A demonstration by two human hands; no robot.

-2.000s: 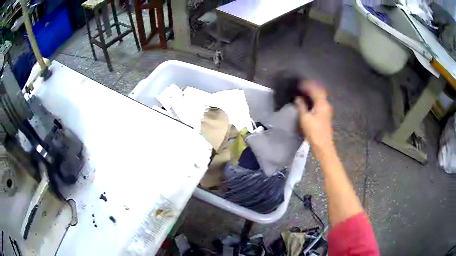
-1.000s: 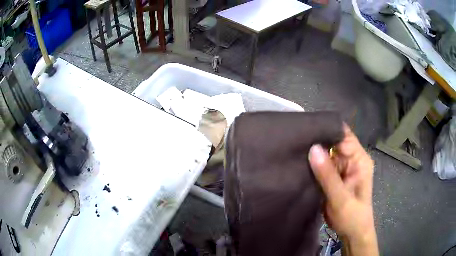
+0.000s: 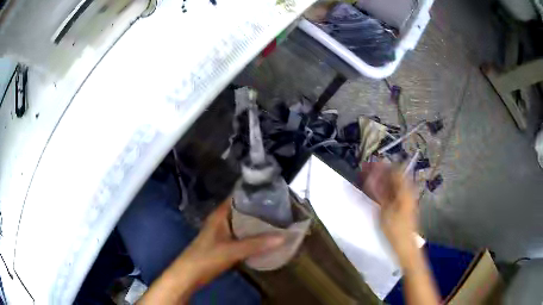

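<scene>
A cloudy nozzle bottle (image 3: 262, 199) with a long pointed grey spout stands upright in the lower middle of the view. A beige cloth wrap (image 3: 268, 244) is around its lower part. My left hand (image 3: 238, 241) is closed around the wrapped bottle, with the thumb across the front. My right hand (image 3: 390, 193) is to the right of the bottle, blurred, over a white flap. Its fingertips are too blurred to tell if they hold anything. The dark brown cloth is not in view.
The white table edge (image 3: 149, 137) curves along the left. A white scrap tub (image 3: 381, 70) with grey strips is at the top. Dark floor scraps (image 3: 292, 128) lie below the table. A brown cardboard box (image 3: 315, 262) with a white flap (image 3: 351, 229) is under my hands. Snips (image 3: 21, 89) lie far left.
The view has turned down toward the lap and floor. The brown cloth in my right hand has gone from view. My left hand has appeared, holding the wrapped bottle.
</scene>
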